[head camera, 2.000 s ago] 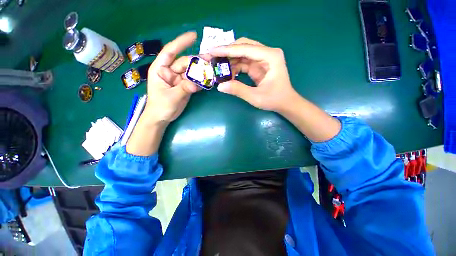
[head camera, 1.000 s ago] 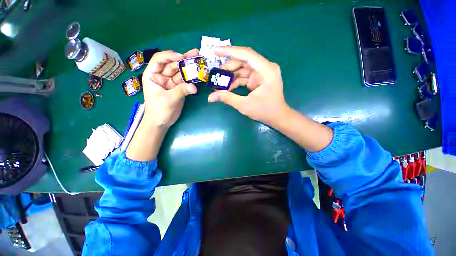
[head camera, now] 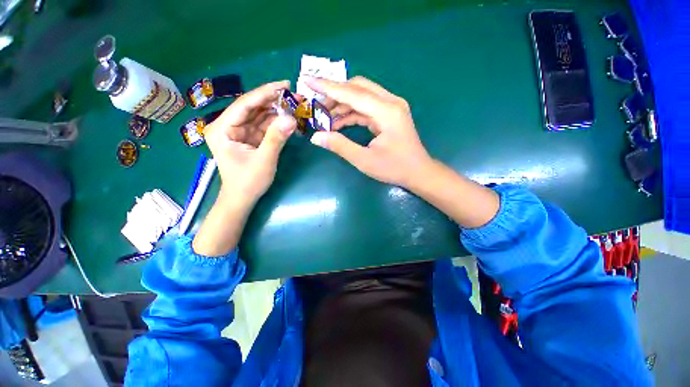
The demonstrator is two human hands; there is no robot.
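Observation:
An opened watch unit [head camera: 304,113] is held up between both hands above the green bench. My left hand [head camera: 246,140] grips its housing half, which is turned nearly edge-on. My right hand [head camera: 378,128] holds the dark square half with a white patch by its edge. A gold-orange strip shows between the two halves. The housing's inside is mostly hidden. A white wiping cloth [head camera: 324,69] lies just behind the right fingers. Two more opened units lie to the left, one far [head camera: 201,93] and one nearer [head camera: 194,132], partly behind my left hand.
Left: a white pump bottle [head camera: 146,92], small round parts [head camera: 127,153], a wipe stack [head camera: 153,219], a blue-and-white strip [head camera: 198,193] and a fan [head camera: 23,223]. Right: a phone [head camera: 561,72], a row of dark units [head camera: 622,69] and a blue bin [head camera: 658,113]. Red clamps [head camera: 622,252] show below the bench edge.
The two halves, earlier spread with their inner faces visible, are now tilted towards each other and nearly edge-on. Both hands have shifted slightly left. The cloth shows flatter behind the right fingers.

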